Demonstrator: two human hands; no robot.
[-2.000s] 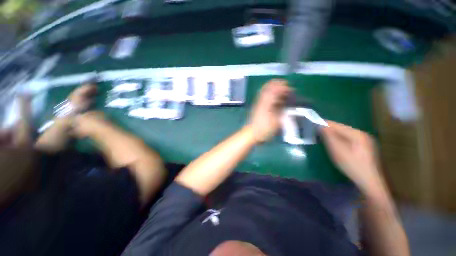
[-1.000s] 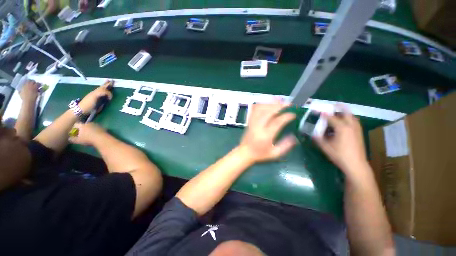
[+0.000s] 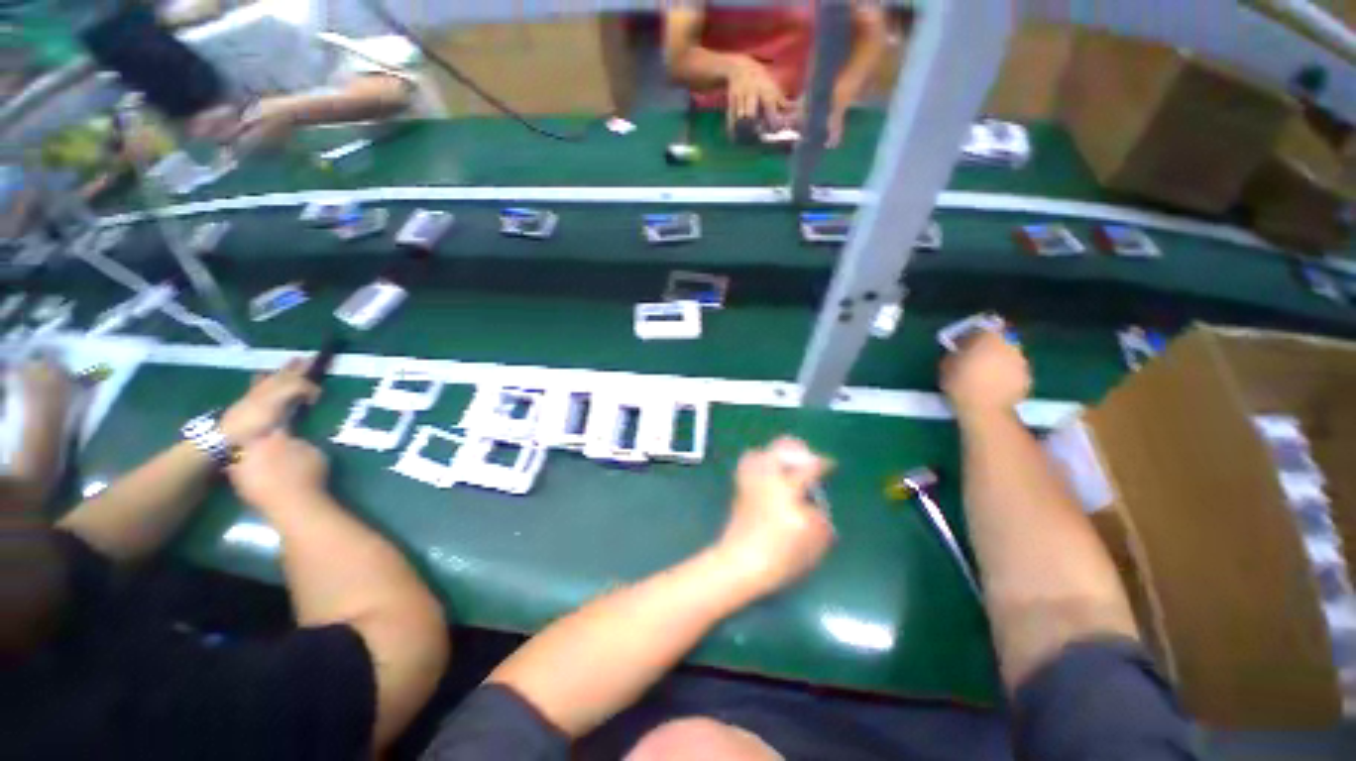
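My right hand (image 3: 986, 372) reaches over the rail to the conveyor, its fingers on a white housing half (image 3: 974, 330) with blue inside. My left hand (image 3: 781, 513) is over the green bench with curled fingers; blur hides whether it holds anything. A small mallet (image 3: 922, 488) with a yellowish face and shiny shaft lies between my arms. White front frames (image 3: 684, 428) stand in a row left of my left hand, with more openwork frames (image 3: 434, 455) further left.
A grey upright (image 3: 877, 223) rises from the metal rail (image 3: 744, 390) between my hands. An open carton (image 3: 1249, 506) with white parts stands at right. A neighbour's hands (image 3: 283, 446) work at left. Housings (image 3: 669, 320) lie on the conveyor (image 3: 521, 335). Another person (image 3: 759, 89) works across.
The view has tilted up. My right hand has left the bench and the white housing it had there, and reached forward to the conveyor. My left hand has drawn back from the frames, fingers now curled.
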